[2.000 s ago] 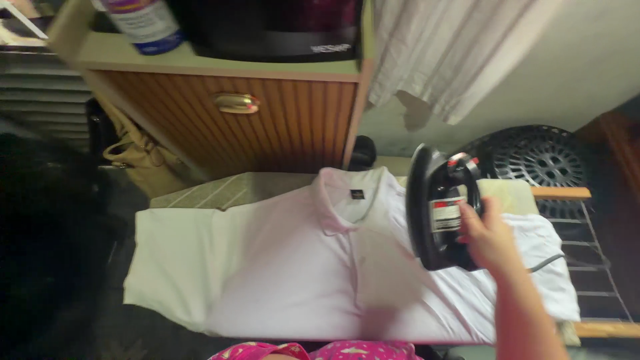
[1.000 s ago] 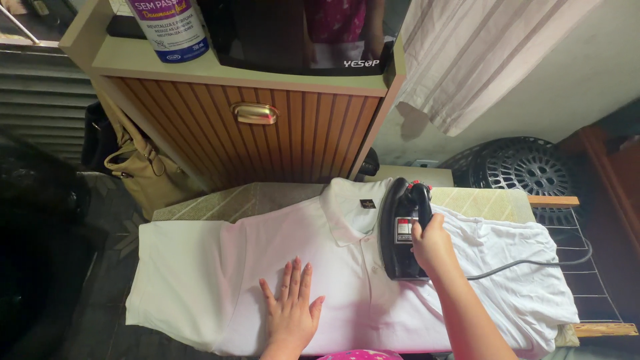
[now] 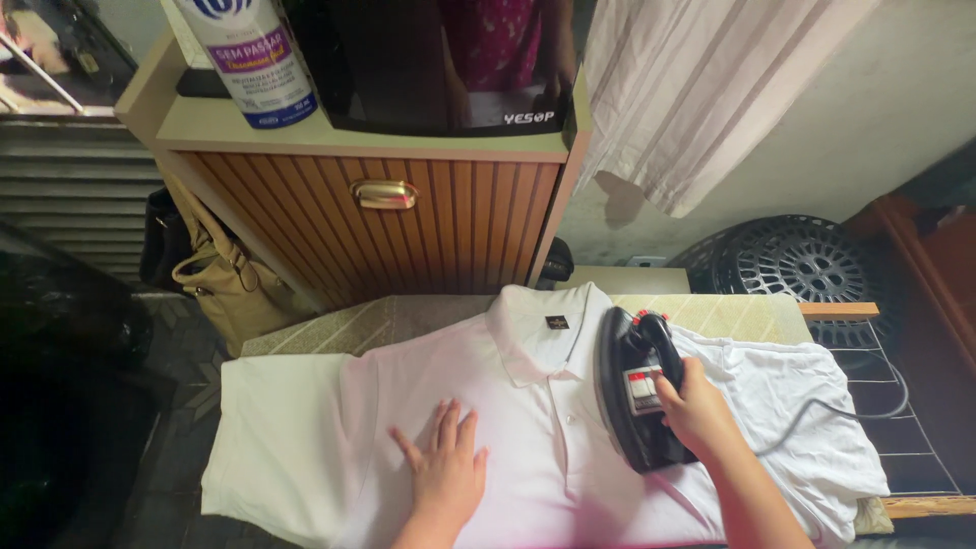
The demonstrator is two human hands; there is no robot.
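A white polo shirt [image 3: 518, 450] lies spread over a patterned ironing board [image 3: 747, 309], its collar at the back edge and one sleeve toward the left. My right hand [image 3: 690, 408] is closed around the handle of a black electric iron [image 3: 629, 412], which rests on the shirt just right of the collar and button placket. My left hand [image 3: 448, 461] lies flat on the shirt front, left of the placket, with fingers spread. The iron's grey cord [image 3: 831, 404] runs right across the rumpled white fabric. The iron's soleplate is hidden.
Behind the board stands a slatted wooden cabinet [image 3: 381, 252] holding a spray bottle [image 3: 252, 69] and a dark glossy appliance [image 3: 442, 69]. A beige handbag [image 3: 236, 290] is at left. A black plastic basket [image 3: 808, 267] and a wire rack [image 3: 907, 435] are at right, below a curtain [image 3: 709, 99].
Two seconds ago the iron was tilted up in my right hand; now it lies lower on the shirt. My left hand, not seen in the first frame, has come onto the shirt.
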